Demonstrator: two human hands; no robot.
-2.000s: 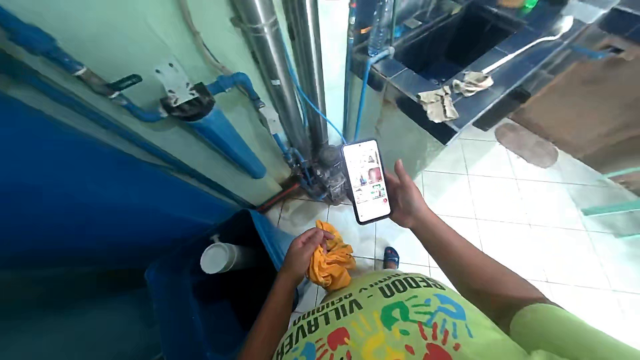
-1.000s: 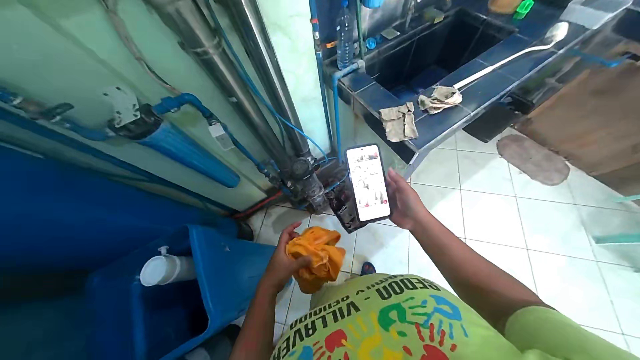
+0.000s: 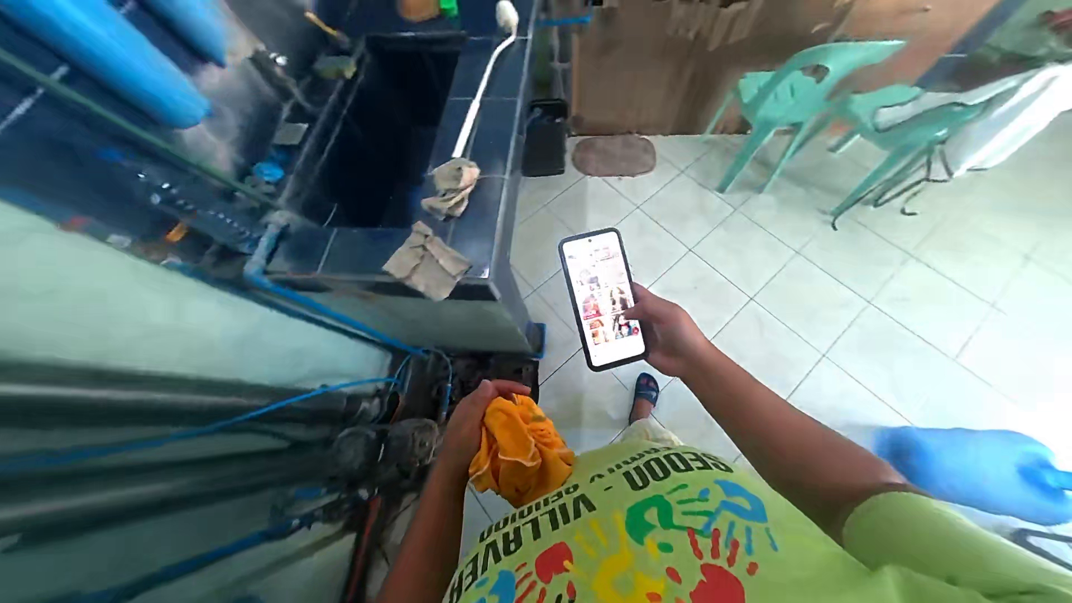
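My right hand [image 3: 670, 331] grips a smartphone [image 3: 603, 300] with a dark edge; its screen is lit and the thumb lies over the lower right of it. Lower and to the left, my left hand [image 3: 476, 419] is closed on a bunched orange cloth [image 3: 521, 452], near the front of my light green shirt. Beyond the left hand, a flat beige cloth [image 3: 428, 261] lies on the near corner of a dark tiled counter [image 3: 484, 201]. A crumpled cloth [image 3: 452, 188] lies behind it, touching the handle of a long white utensil [image 3: 486, 79].
A dark sink basin [image 3: 385, 134] is set in the counter. Pipes [image 3: 167, 469] and a blue hose [image 3: 335, 316] run along the left. Green plastic chairs [image 3: 787, 96] stand at the back right, a brown mat [image 3: 614, 156] lies on the tiled floor, and a blue plastic container [image 3: 971, 469] is at right.
The view has swung far to the right, so the blue bin has left it and the chairs have come in. My right thumb now lies over the phone's screen; both hands keep their holds.
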